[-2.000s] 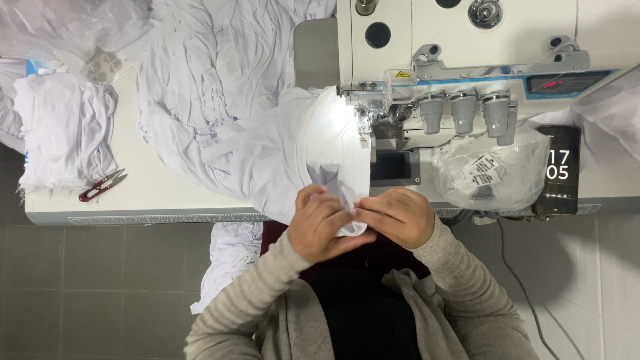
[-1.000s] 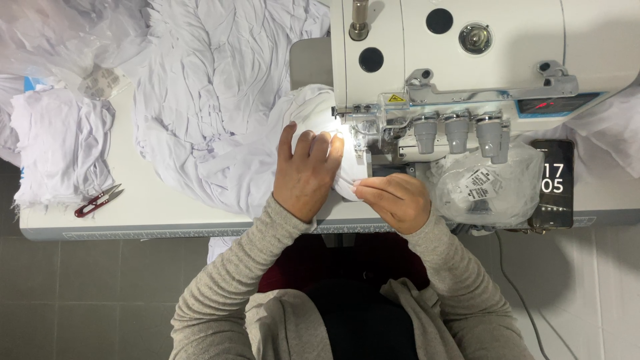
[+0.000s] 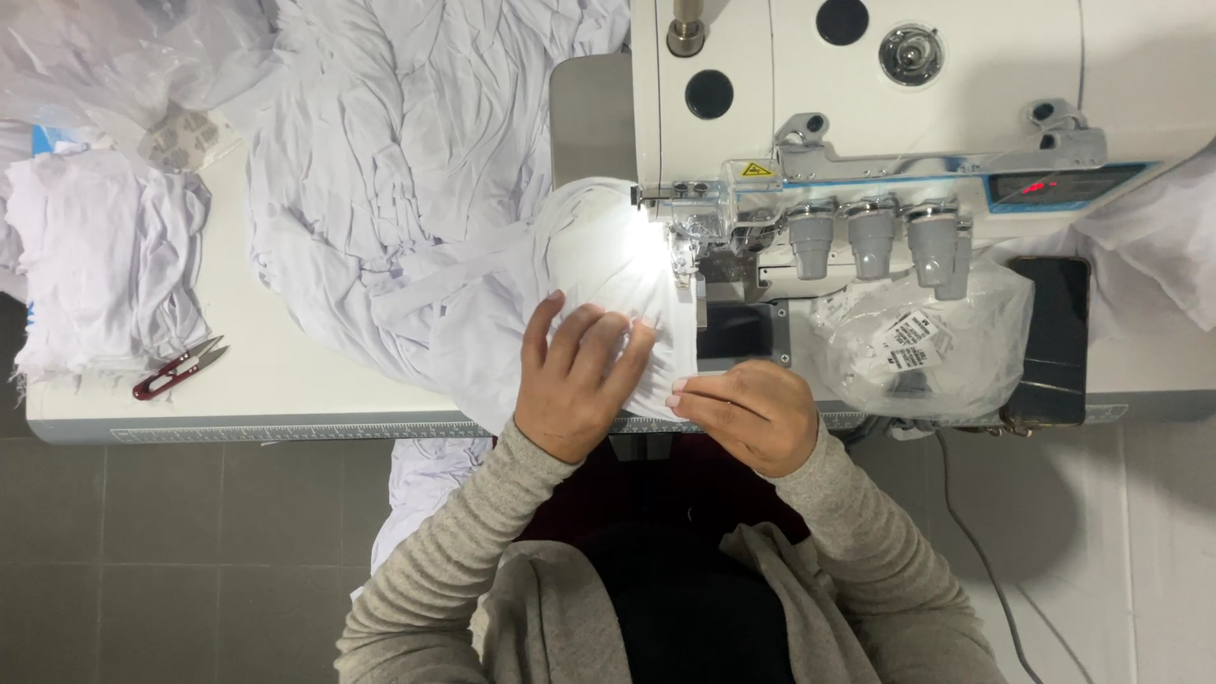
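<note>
White knit fabric [image 3: 594, 247] lies under the lit needle area of an overlock sewing machine [image 3: 893, 123], its right edge running down beside the presser foot [image 3: 686, 266]. My left hand [image 3: 579, 380] rests flat on this fabric with its fingers spread. With thumb and fingertips, my right hand [image 3: 750, 413] pinches the fabric's edge near the table front. A large heap of white cloth [image 3: 380, 171] joins the piece on the left. The needle itself is lost in the glare.
Red thread snips [image 3: 176, 370] lie beside a stack of white cloth pieces [image 3: 104, 256] at the left. A clear plastic bag with printed labels [image 3: 921, 351] and a dark phone [image 3: 1050, 332] sit right of the machine bed. A cable [image 3: 978, 541] hangs below.
From two seconds ago, when both hands were together at the fabric near the table edge, my left hand has moved onto the fabric. Since one second ago it has shifted slightly toward the table's front edge.
</note>
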